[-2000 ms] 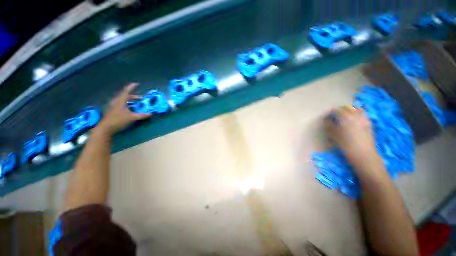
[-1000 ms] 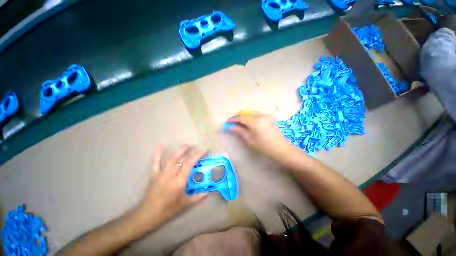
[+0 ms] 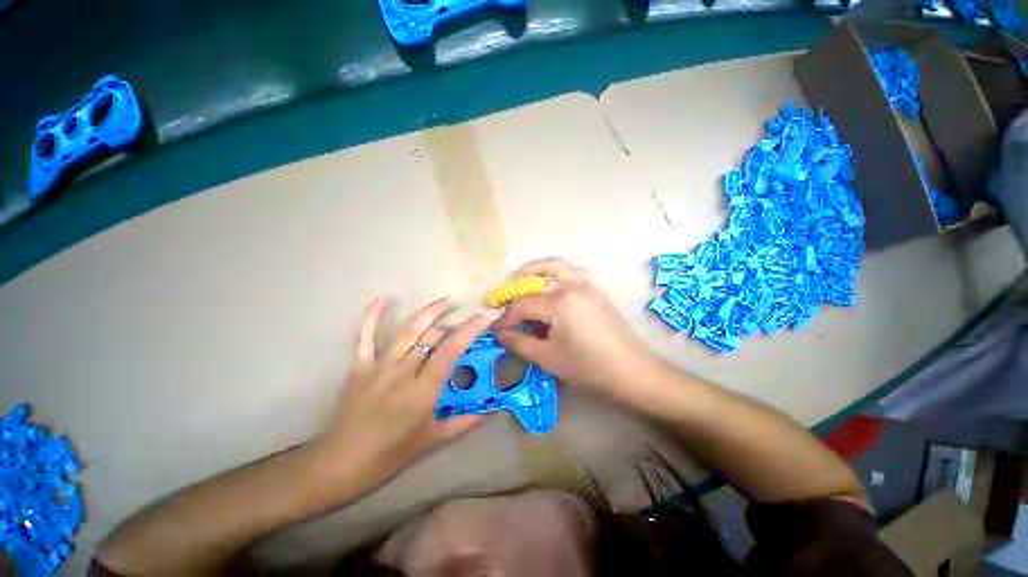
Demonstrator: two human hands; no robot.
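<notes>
A blue controller shell (image 3: 530, 404) lies on the tan cardboard sheet (image 3: 282, 259) in front of me, its round holes facing up. My left hand (image 3: 400, 378) holds its left part, which the hand covers; a ring shows on one finger. My right hand (image 3: 569, 327) is at the shell's top edge, fingertips pinched together and touching it. A yellow ribbed finger cover (image 3: 519, 290) is on a right finger. Whether a small blue part is between the right fingertips is hidden.
A large pile of small blue parts (image 3: 783, 225) lies right; a smaller pile (image 3: 34, 490) is at the left edge. A green conveyor belt (image 3: 259, 68) with blue shells (image 3: 85, 133) runs behind. A cardboard box (image 3: 874, 147) and another person's grey sleeve (image 3: 981, 349) are at right.
My left hand took a shell off the belt and brought it to the cardboard. My right hand left the pile with a small blue part and has now moved to the shell's top edge.
</notes>
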